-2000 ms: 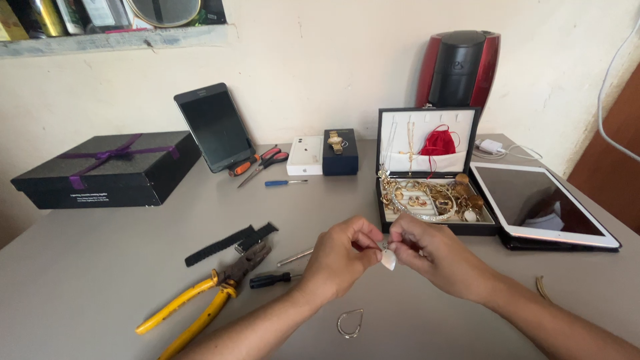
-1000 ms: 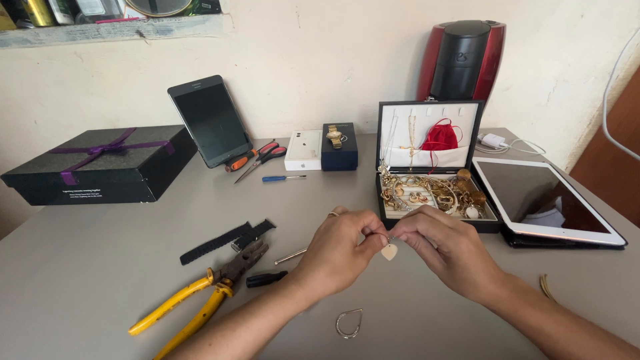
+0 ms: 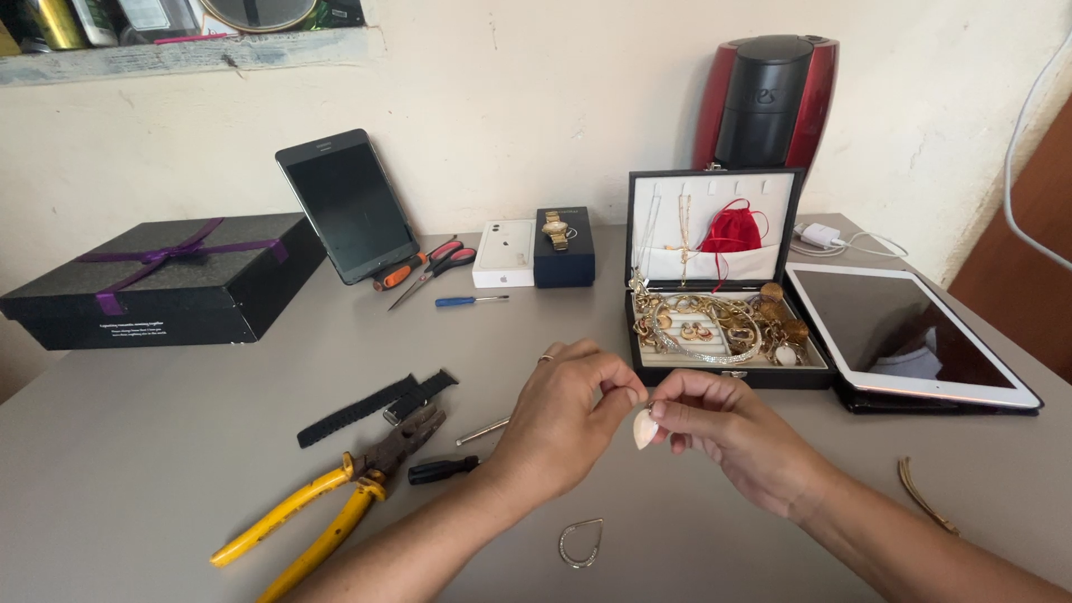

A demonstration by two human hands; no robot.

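Note:
My right hand (image 3: pixel 737 435) pinches a small pale heart-shaped pendant (image 3: pixel 644 429) near its top, and the pendant hangs below the fingertips. My left hand (image 3: pixel 574 410) meets it from the left, thumb and forefinger pressed together at the pendant's top; whatever lies between those fingertips is too small to make out. A teardrop-shaped metal piece set with stones (image 3: pixel 579 543) lies on the table below the hands. Behind them stands an open jewelry box (image 3: pixel 729 378) full of gold and silver-coloured pieces, with a red pouch (image 3: pixel 733 230) in its lid.
Yellow-handled pliers (image 3: pixel 335 519), a black watch strap (image 3: pixel 360 410) and a black-handled tool (image 3: pixel 442 471) lie at left. Farther back are scissors (image 3: pixel 435 268), a blue screwdriver (image 3: pixel 469 300) and small boxes (image 3: pixel 564 260). A white tablet (image 3: pixel 913 335) rests at right, near a curved gold-coloured piece (image 3: pixel 925 496).
The pendant hung face-on between my fingertips a second ago; now it appears turned and lies closer against my right fingers. Both hands have stayed together in about the same place.

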